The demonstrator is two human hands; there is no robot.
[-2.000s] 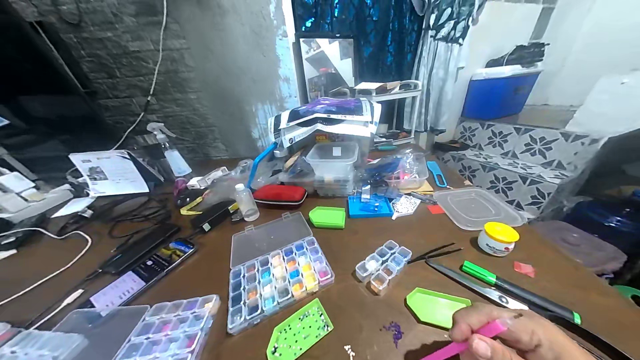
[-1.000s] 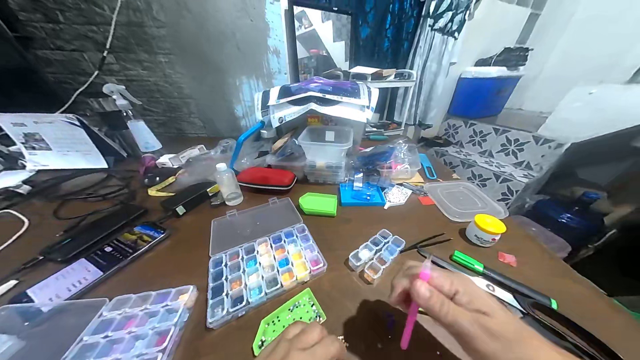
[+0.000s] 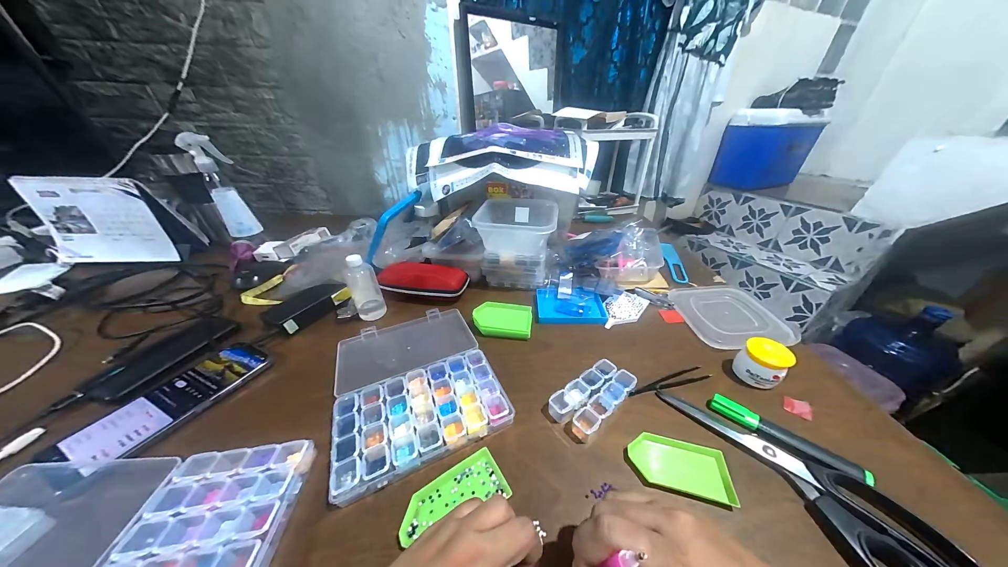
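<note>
My left hand (image 3: 479,532) rests at the bottom edge, fingers curled, beside a green tray (image 3: 455,494) holding scattered dark and pale beads; small white pieces show at its fingertips. Whether it grips anything is unclear. My right hand (image 3: 646,529) is curled around a pink pen (image 3: 624,558), which shows only in part at the frame's bottom. Small purple beads (image 3: 602,491) lie just above the right hand. An empty green tray (image 3: 683,468) sits to its upper right. Beyond the hands stand a clear bead organizer (image 3: 421,413) with its lid raised and a small group of bead compartments (image 3: 592,398).
Scissors (image 3: 768,450), a green-capped marker (image 3: 791,439), black tweezers (image 3: 669,383) and a yellow-lidded jar (image 3: 764,363) lie right. A second organizer (image 3: 213,504) and a phone (image 3: 165,405) are left. Behind are a red case (image 3: 423,280), a bottle (image 3: 365,288) and a blue tray (image 3: 570,306).
My left hand, absent from the earliest frame, came in over the beaded green tray and now sits right of its lower part. My right hand has moved down and closer to the left, with the pen lowered.
</note>
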